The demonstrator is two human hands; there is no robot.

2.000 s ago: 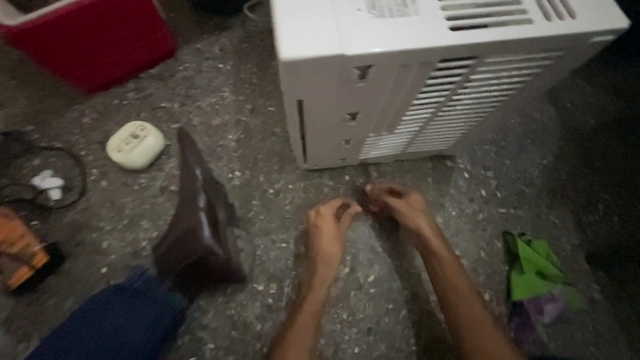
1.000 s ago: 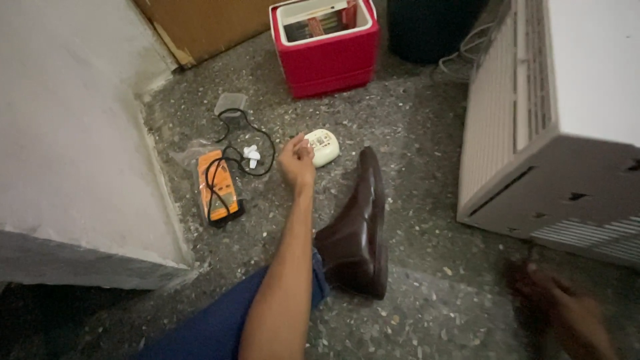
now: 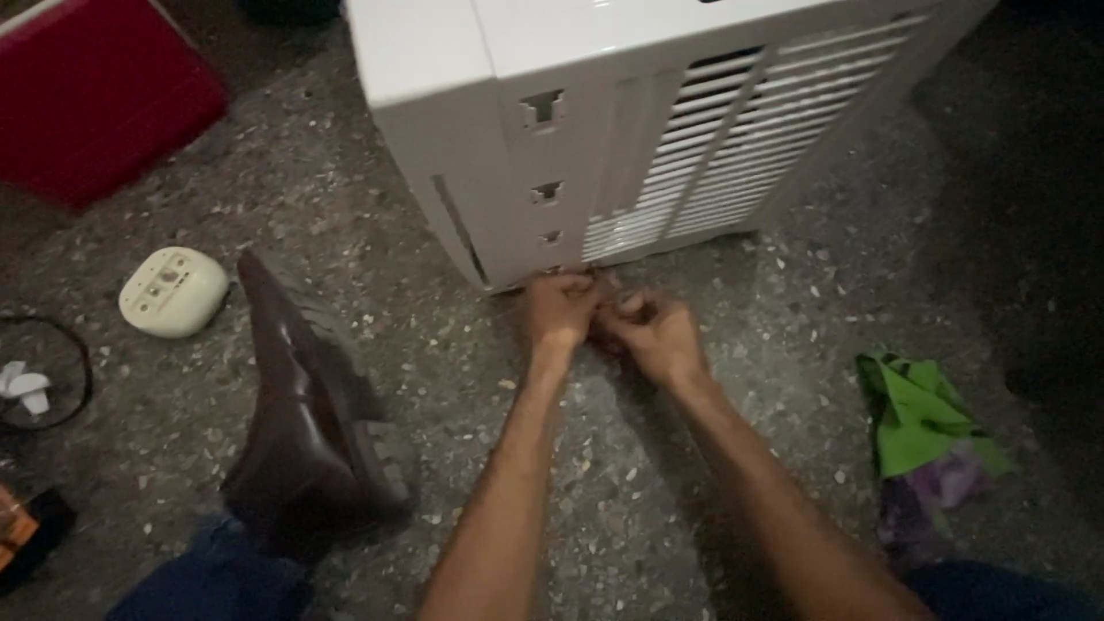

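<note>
A white plastic appliance housing with louvred vents [image 3: 561,164] stands on the speckled floor at the top centre. At its lower edge, my left hand [image 3: 561,315] and my right hand [image 3: 655,332] are close together with bent fingers. The picture is blurred around the fingertips, so whether a small thing is between them cannot be told. To the left lies a cream rounded plastic piece [image 3: 174,291] with small holes in its face.
A brown leather boot [image 3: 302,414] is left of my arms. Further left are a red cooler box [image 3: 95,95], a black cable [image 3: 82,345], white plastic bits [image 3: 26,386] and part of an orange device [image 3: 13,526]. A green and purple cloth [image 3: 923,414] lies at the right.
My left hand has left the cream piece, where it was one second ago, and is back beside my right hand at the housing's lower edge. The view has swung back to the right.
</note>
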